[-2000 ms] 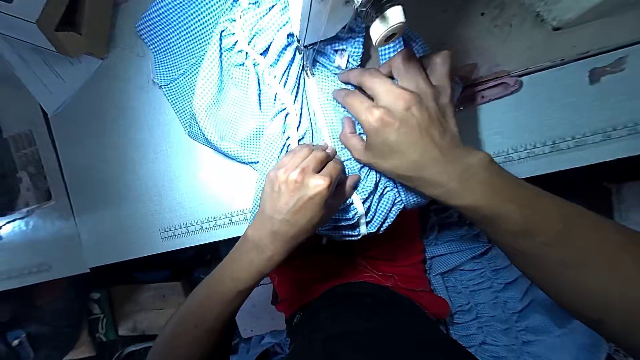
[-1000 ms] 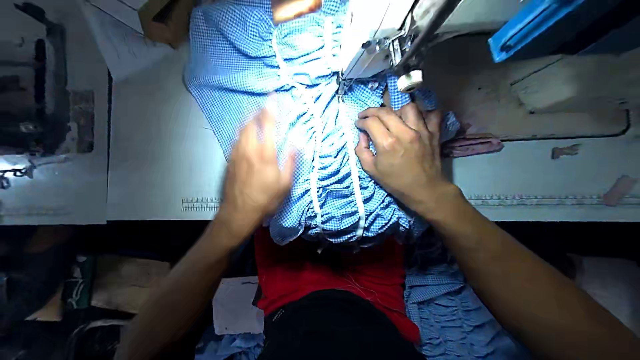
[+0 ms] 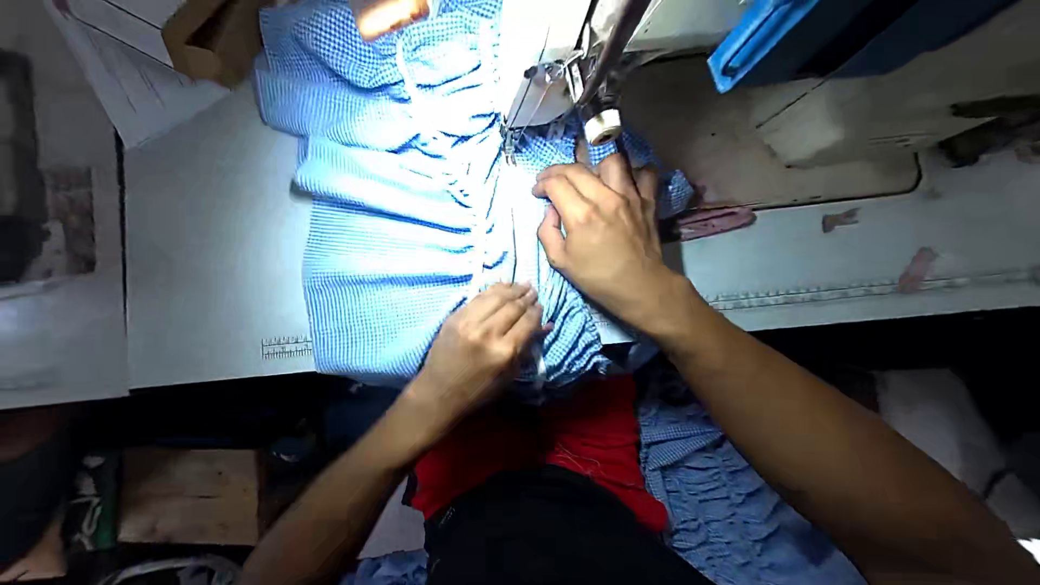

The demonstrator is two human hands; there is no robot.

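Note:
Blue-and-white checked fabric (image 3: 366, 268), gathered along white strips, lies under the needle and presser foot (image 3: 509, 142) of a sewing machine (image 3: 540, 89). My left hand (image 3: 485, 333) pinches the fabric and a white strip near the table's front edge, fingertips drawn together. Farther back, just right of the presser foot, my right hand (image 3: 605, 223) rests on the cloth with bent fingers, its thumb apart from the index finger. A white round knob (image 3: 602, 127) is directly behind its fingers. What lies under its palm is hidden.
A measuring scale (image 3: 812, 292) runs along the table's front edge. A pink object (image 3: 715, 223) sits right of the fabric. At the back left are papers (image 3: 130, 73) and an open cardboard box (image 3: 215, 41); a blue object (image 3: 764, 41) is at the back right. More checked fabric (image 3: 723, 487) hangs below.
My left hand, blurred over the fabric's left part one second ago, is now closed on the fabric at the white strip. The left part of the cloth lies in new folds. My right hand stays beside the presser foot.

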